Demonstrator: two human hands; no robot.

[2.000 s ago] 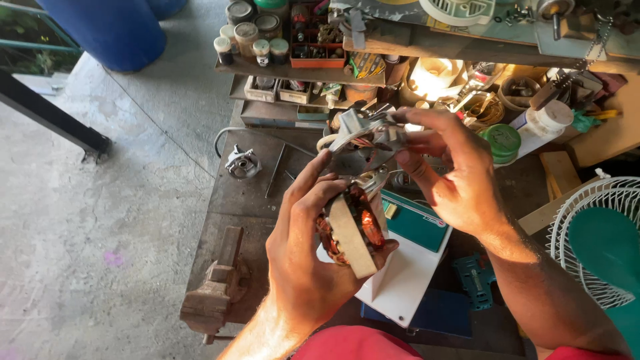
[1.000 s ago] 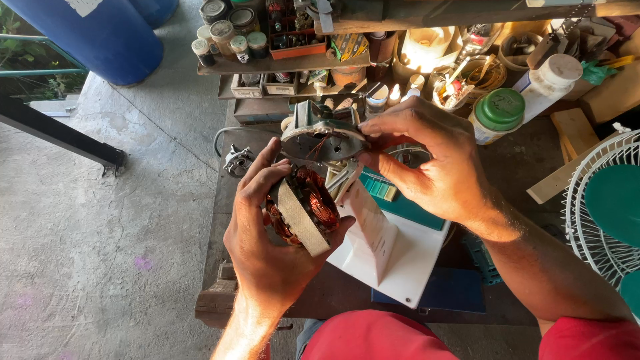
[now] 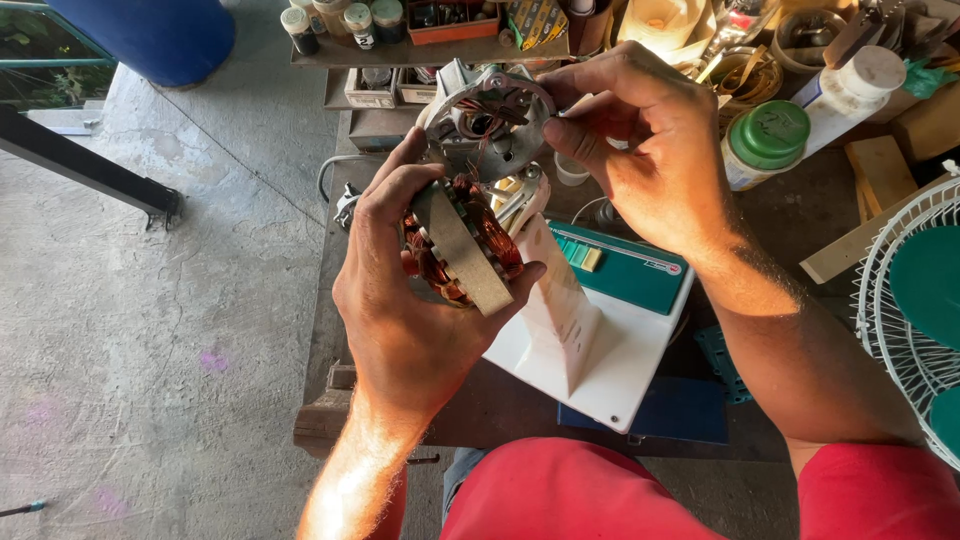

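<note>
My left hand [image 3: 412, 292] grips a motor stator [image 3: 461, 247], a metal core with copper windings on both sides. Just above it, my right hand [image 3: 637, 142] pinches the right rim of a round cast metal motor housing [image 3: 487, 120]. The housing's hollow side faces me, and thin wires run between it and the windings. My left fingertips lie close to its left rim; whether they touch it I cannot tell. Below the hands stands a white fan base [image 3: 570, 352] with a green control panel [image 3: 622, 266] and push buttons.
A white fan grille with green blades [image 3: 926, 277] is at the right. Bottles with a green lid [image 3: 772, 135] and a white cap [image 3: 874, 71] stand at the upper right. Shelves with jars [image 3: 360, 26] line the back. A vise [image 3: 326, 420] sits at the bench's left edge.
The motor housing has been tipped, so its hollow inner side now shows more fully. Both hands keep hold of their parts. The view has shifted.
</note>
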